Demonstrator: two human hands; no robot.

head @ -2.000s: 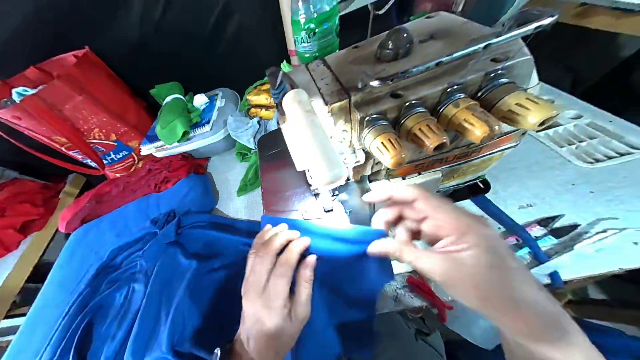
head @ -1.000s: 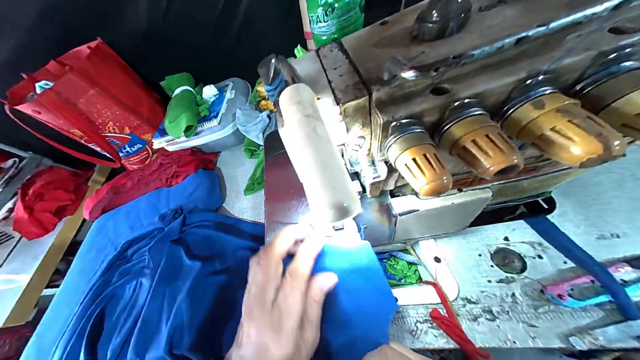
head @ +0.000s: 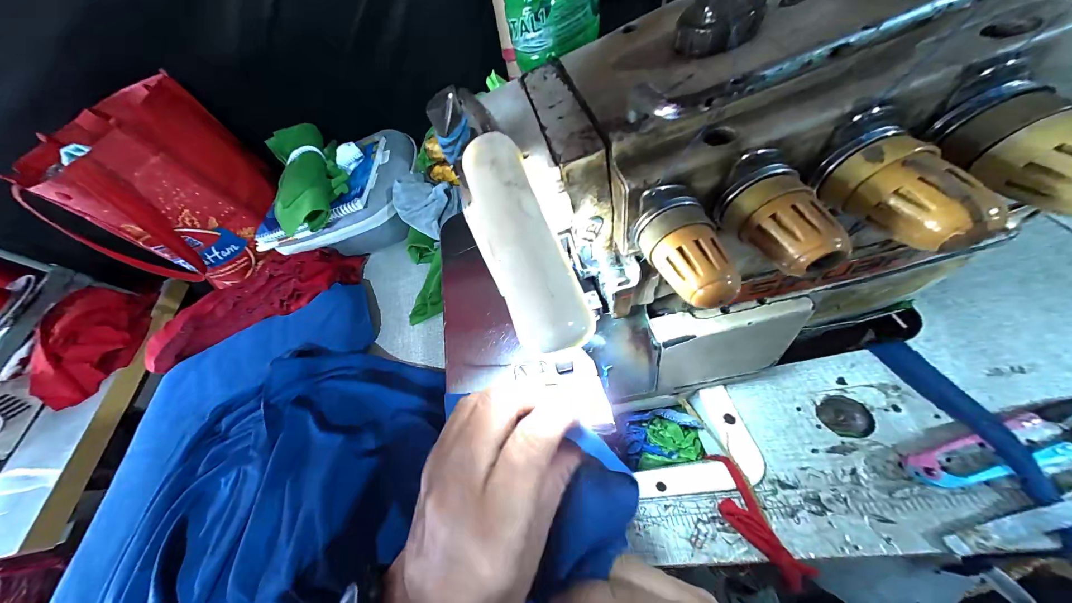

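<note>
Blue fabric [head: 335,452] lies in folds over the bed of a sewing machine [head: 779,134], left of centre. My left hand [head: 494,494] presses on the fabric just below the brightly lit presser foot area [head: 561,385], its fingertips close to the foot. A folded part of the blue fabric [head: 590,511] rises at the right of that hand. Part of my right hand [head: 641,584] shows at the bottom edge, against this fold; its fingers are hidden. A white rounded cover [head: 528,243] stands above the foot.
Yellow-orange tension knobs [head: 687,247] line the machine front. A red bag [head: 151,184] and a grey container [head: 368,201] with a green cloth roll [head: 303,180] stand at the back left. Red cord [head: 758,528], a blue strip [head: 963,410] and a pink-and-blue tool [head: 971,452] lie at the right.
My right hand has moved from beside the foot down to the bottom edge. The fabric edge once stretched between both hands is now bunched beside my left hand. The view has moved closer to the machine.
</note>
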